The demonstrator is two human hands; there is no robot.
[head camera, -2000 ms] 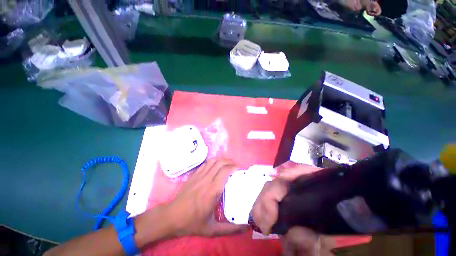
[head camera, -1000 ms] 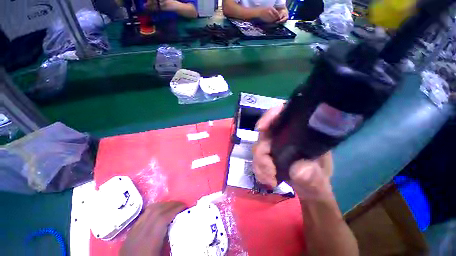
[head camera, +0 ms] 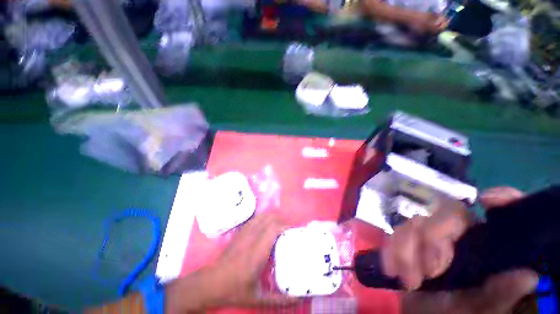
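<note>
A white device housing lies on clear film on the red mat. My left hand, with a blue wrist strap, is at its left edge; the fingers are blurred. My right hand is closed around the black electric screwdriver. The tool lies nearly level, its thin bit pointing left with the tip over the housing's right part; I cannot tell if it touches. A second white housing lies on the mat to the upper left.
The screw feeder stands right of the mat. A greyish bag and blue coiled cord are on the left. Bagged white units lie on the green strip behind. A metal post rises at upper left. Another person's arm shows at the top.
My right hand and the screwdriver have moved from over the feeder to the near housing, and the tool has turned level. The view has shifted, showing the feeder and left side more fully.
</note>
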